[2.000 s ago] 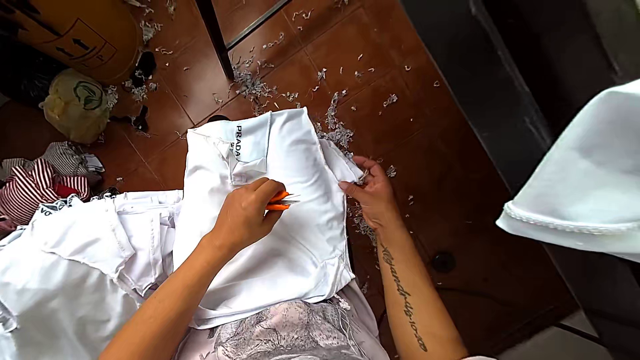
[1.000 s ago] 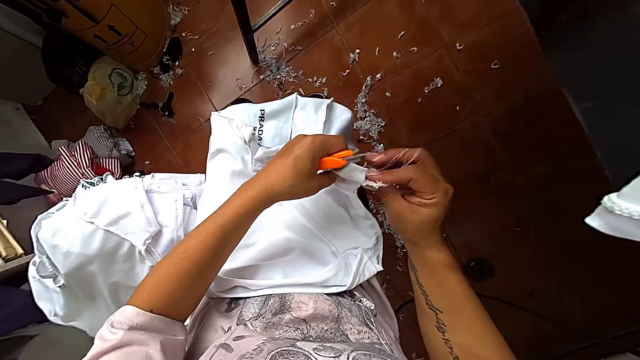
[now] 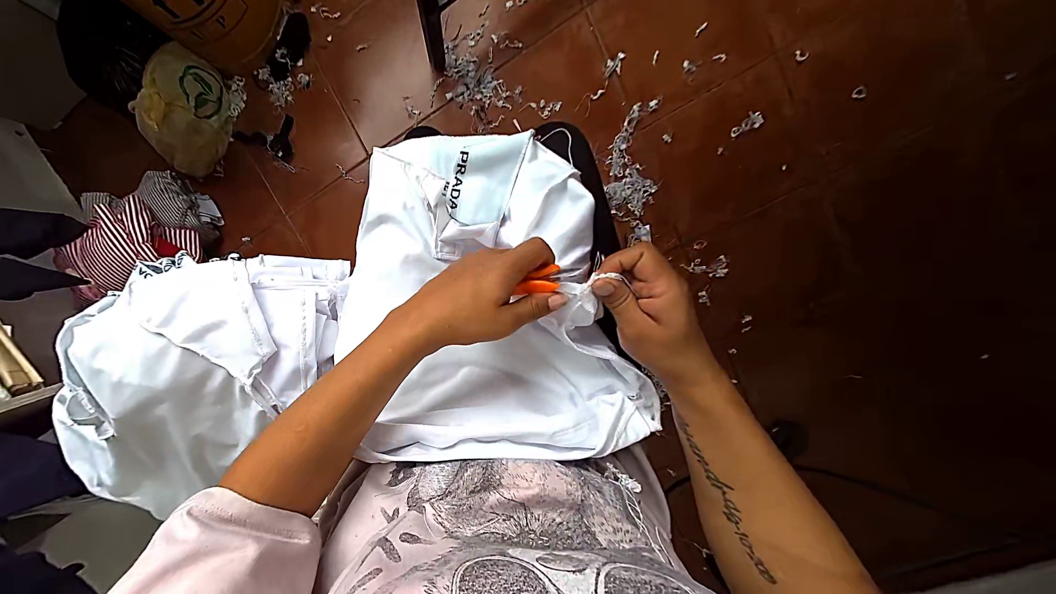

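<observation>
A white garment (image 3: 462,396) with printed lettering lies folded over my lap. My left hand (image 3: 487,293) holds small orange-handled scissors (image 3: 538,280), their tips pointing right at a bunched white edge of the cloth. Just right of the tips, my right hand (image 3: 648,309) pinches that edge and a twisted white thread or trimming (image 3: 609,277) between thumb and fingers. The blades are mostly hidden by fabric and fingers. A pile of white garments (image 3: 190,363) rests against the left side of the lap.
Thread and cloth scraps (image 3: 631,194) litter the tiled floor (image 3: 701,107). At upper left stand a tied yellowish bag (image 3: 183,107) and an orange-yellow container (image 3: 214,29). Striped cloth (image 3: 124,239) lies beyond the white pile. A dark cable (image 3: 874,487) runs along the floor at right.
Two seconds ago my hands were apart, with the scissors over the garment's middle. They have come together at its right edge. White cloth seen at the far right earlier is out of view.
</observation>
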